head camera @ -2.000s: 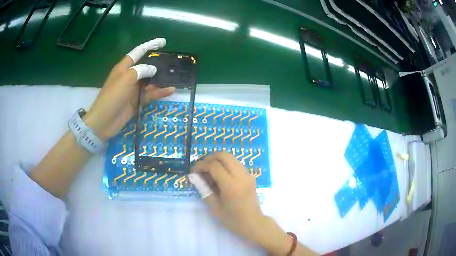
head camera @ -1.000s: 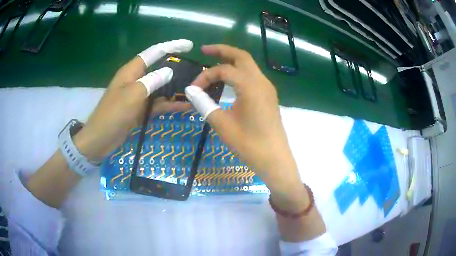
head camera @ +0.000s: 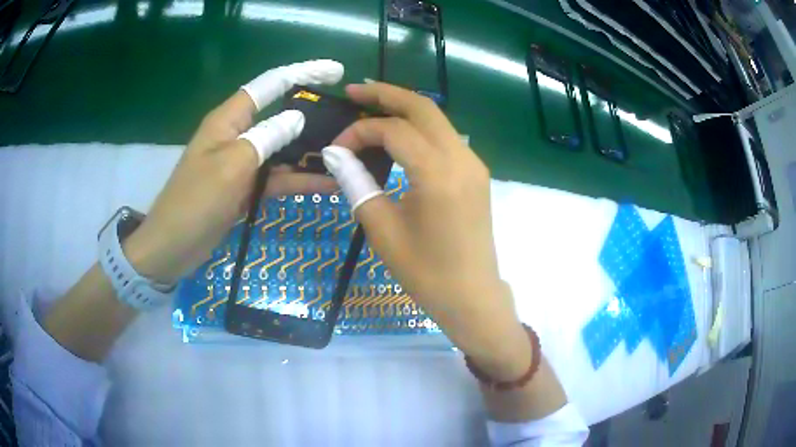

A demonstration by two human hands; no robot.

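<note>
My left hand [head camera: 196, 188], with white finger cots on thumb and index finger, holds a black phone middle frame [head camera: 277, 327] by its solid top, tilted above the blue carrier sheet [head camera: 205, 306]. My right hand [head camera: 419, 201], with a cot on the thumb, is at the frame's upper right. A small orange flex cable [head camera: 310, 159] shows on the frame's solid part beside my right thumb. Gold contact pads [head camera: 306, 96] show at the frame's top edge. My right fingers hide the frame's upper right; whether they pinch the flex cannot be told.
A green conveyor belt [head camera: 209, 61] runs across the back with several black frames, one just behind my right hand [head camera: 415, 52]. Crossed blue sheets [head camera: 650, 279] lie at right on the white foam [head camera: 541, 262]. Dark racks stand at the far upper right.
Since two seconds ago my right hand has moved from the frame's bottom end up to its solid top, and the frame has tilted. The frames on the belt have shifted left.
</note>
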